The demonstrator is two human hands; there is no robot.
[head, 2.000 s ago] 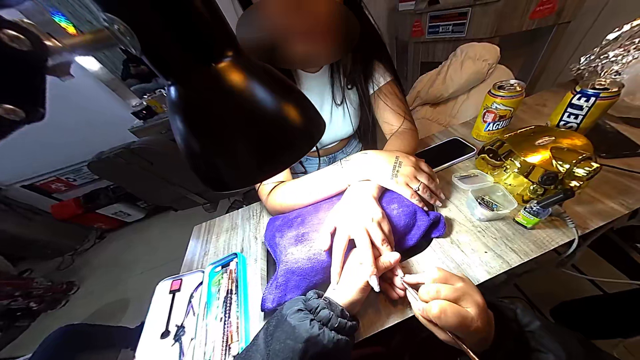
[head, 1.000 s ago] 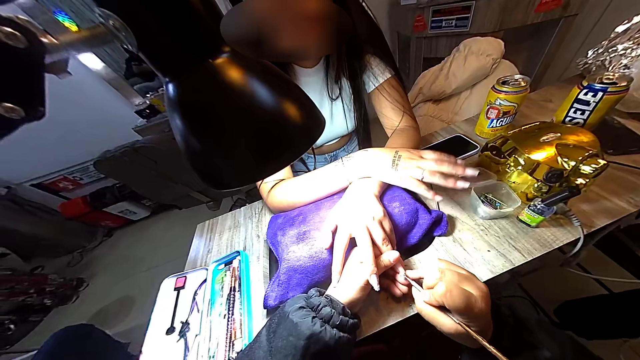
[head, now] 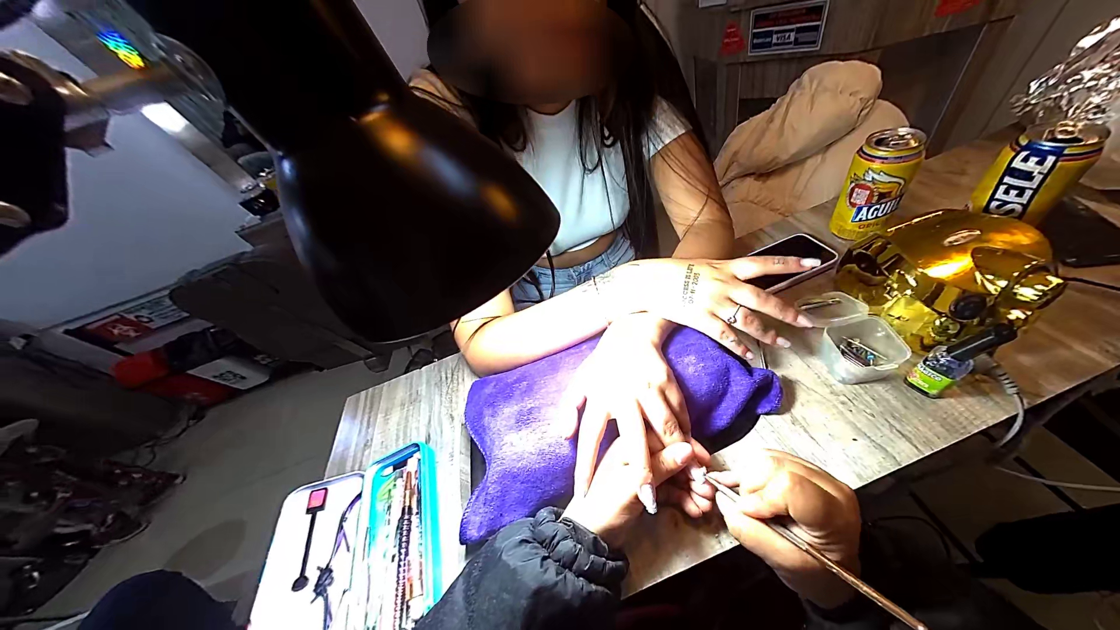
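My left hand (head: 626, 486), in a black puffy sleeve, grips the fingers of the seated person's hand (head: 634, 376), which lies on a purple cloth cushion (head: 525, 446). Between the fingers of my right hand (head: 787, 507) is a thin brush-like tool (head: 831, 564); its tip is at one of that person's fingernails. Which finger I hold is partly hidden by my own fingers. The person's other hand (head: 726, 293) is spread above the cushion's far right part, a ring on one finger.
A black lamp shade (head: 420, 210) hangs close at upper left. An open case of brushes (head: 429, 516) lies at left. On the right are a small plastic container (head: 862, 350), a little bottle (head: 936, 372), a gold skull-shaped object (head: 962, 262), a phone (head: 792, 262), and cans (head: 878, 184).
The person's free hand, resting with fingers together two seconds ago, has lifted and now has its fingers spread toward the container. My hands stay around the same place at the cushion's near edge.
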